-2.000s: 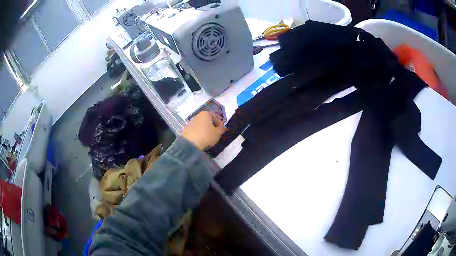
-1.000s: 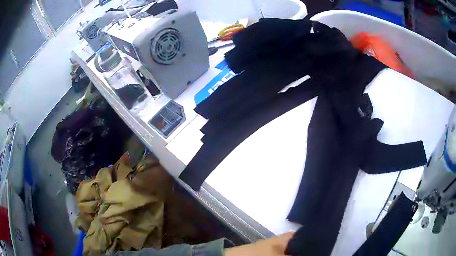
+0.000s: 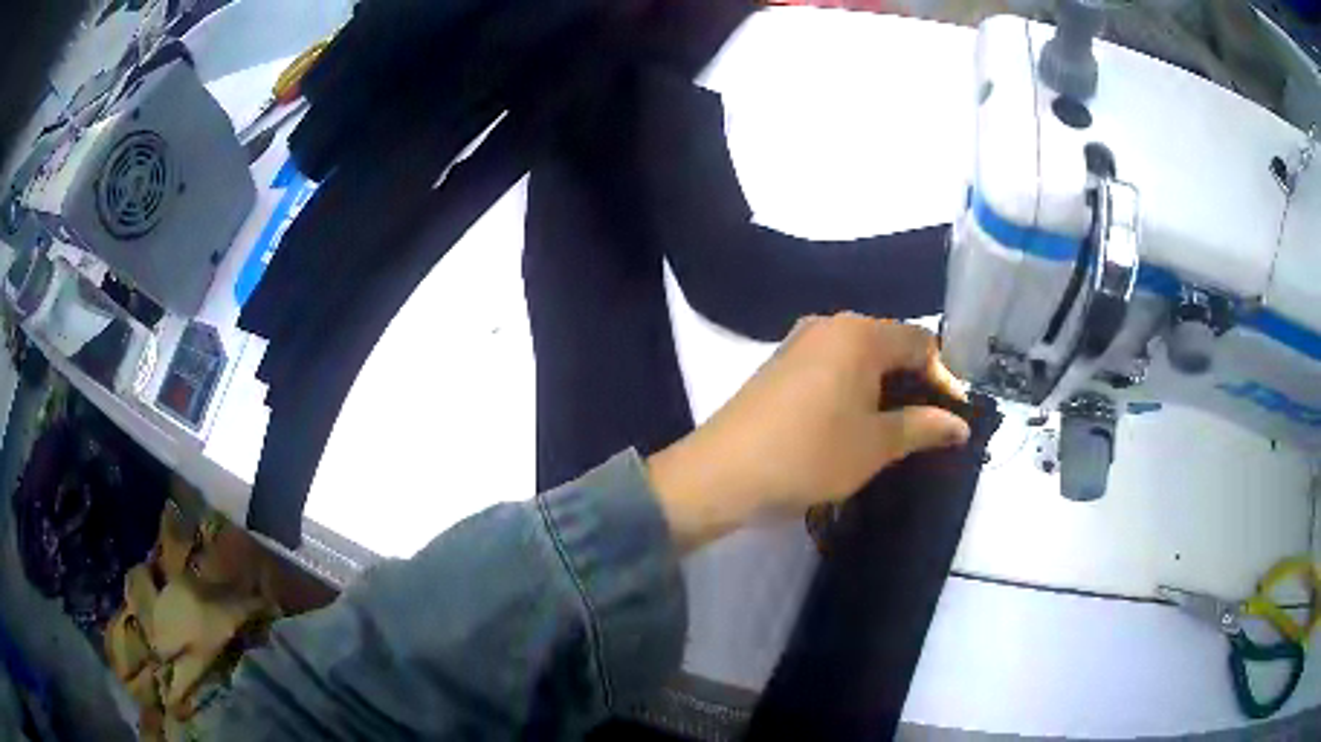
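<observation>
My left hand (image 3: 826,420) is at the sewing machine head (image 3: 1029,203), thumb and fingers pinching the top end of a black fabric strip (image 3: 884,580) beside the needle area. The strip runs down from there over the table's near edge. The presser foot and needle are hard to make out. A grey attachment (image 3: 1087,452) hangs right of the fingertips. Waiting black cut pieces (image 3: 594,276) lie fanned to the left; one curved piece reaches behind my hand toward the machine head. My right hand is not in view.
Scissors with yellow and green handles (image 3: 1263,638) lie at the lower right. A white box with a round vent (image 3: 145,181), a clear container (image 3: 80,326) and a small dark square item (image 3: 189,374) stand at the left. Tan cloth (image 3: 196,602) is heaped below the table.
The view has swung right to the machine head. My left hand has moved from the table's left part, past the pile, to the strip's end by the needle and now pinches it.
</observation>
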